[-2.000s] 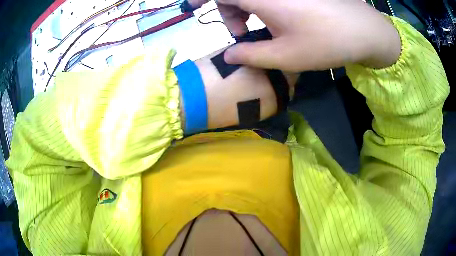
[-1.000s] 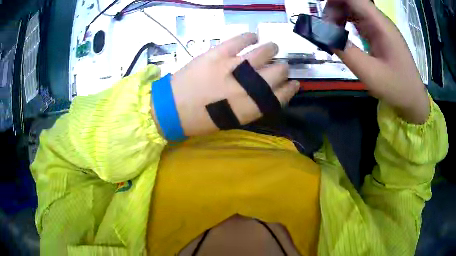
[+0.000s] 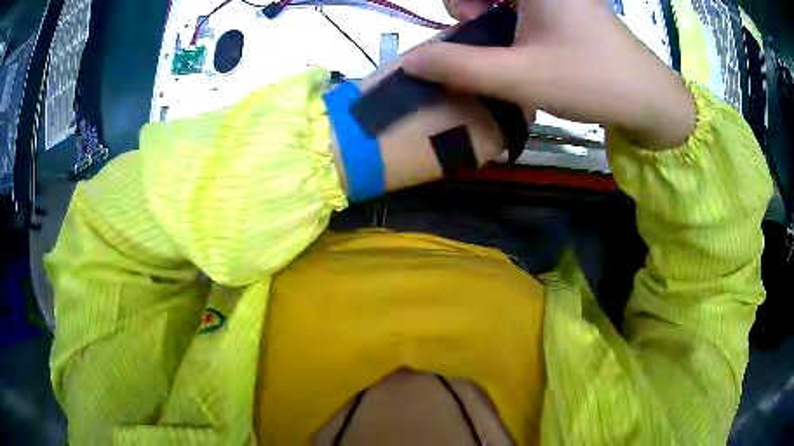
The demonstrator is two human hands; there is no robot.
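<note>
My left hand (image 3: 409,144) wears a blue wrist strap (image 3: 356,144) and lies over the near part of the white display back panel (image 3: 287,48). Its fingers are mostly hidden behind my right hand. A short black tape strip (image 3: 454,150) is stuck on its back, and another (image 3: 506,125) lies across it near the fingers. My right hand (image 3: 566,65) is over my left hand, with thumb and fingers on a wide black tape strip (image 3: 393,103) that reaches to the blue strap. A dark red wire harness (image 3: 396,10) runs along the panel.
A black oval part (image 3: 229,51) and a small green circuit board (image 3: 188,59) are at the panel's left end. Red edging (image 3: 548,179) runs along its near side. Other panels (image 3: 65,87) stand at the left, and a yellow strip (image 3: 694,43) lies at the right.
My right hand has moved left from over the panel onto my left hand, with black tape in its fingers. The view of the panel has shifted to the right and up.
</note>
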